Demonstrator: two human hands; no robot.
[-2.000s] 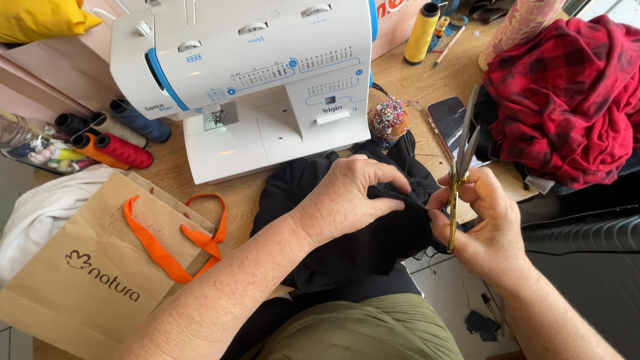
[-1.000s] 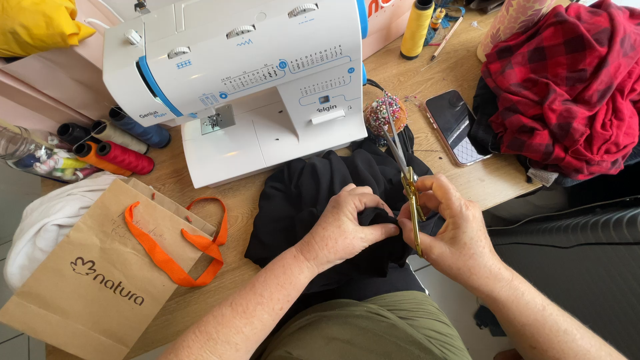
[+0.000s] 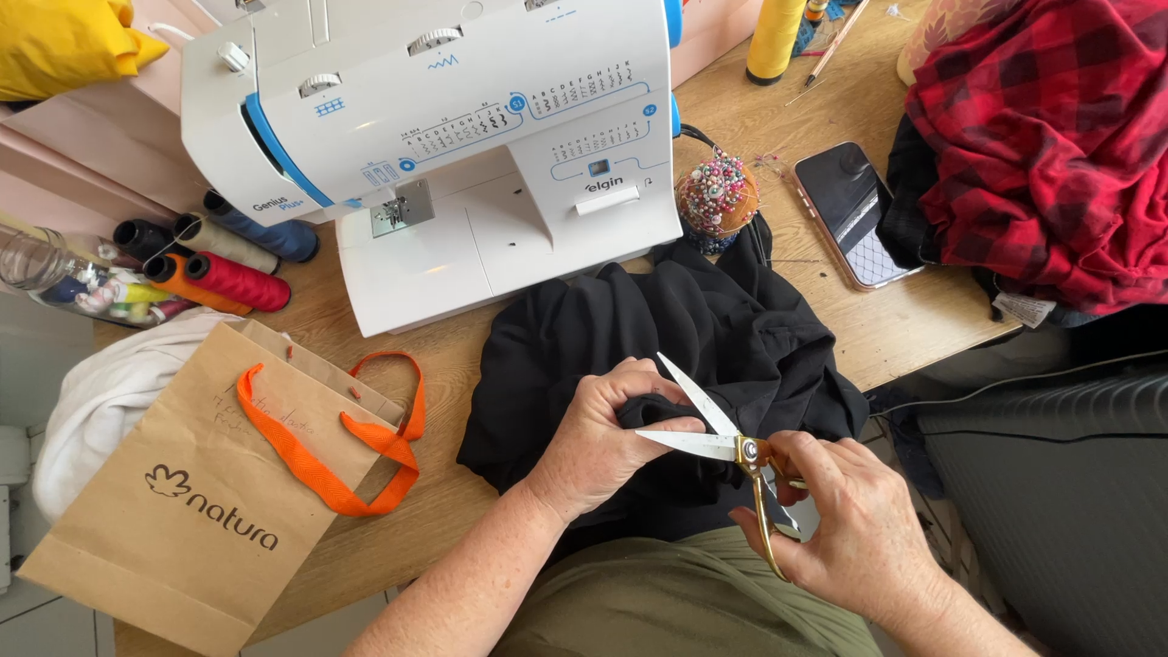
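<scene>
Black fabric (image 3: 657,315) lies bunched over the table's front edge and toward my lap. A fold of it is pinched between the thumb and fingers of my left hand (image 3: 602,438). My right hand (image 3: 849,511) holds gold-handled scissors (image 3: 750,453) by their loops. The blades are spread and point left, one on either side of the edge of the fold by my left fingertips. Whether they touch the cloth I cannot tell.
Behind the fabric stands a white sewing machine (image 3: 438,119). A pincushion (image 3: 718,196), a phone (image 3: 853,214) and red plaid cloth (image 3: 1049,155) are to the right. A paper bag (image 3: 182,474) with orange handles, a white cloth (image 3: 119,392) and thread spools (image 3: 242,281) are at left.
The scissors have turned from pointing up, with blades nearer together, to pointing left with blades spread wide at the fold. My left hand still pinches the fabric.
</scene>
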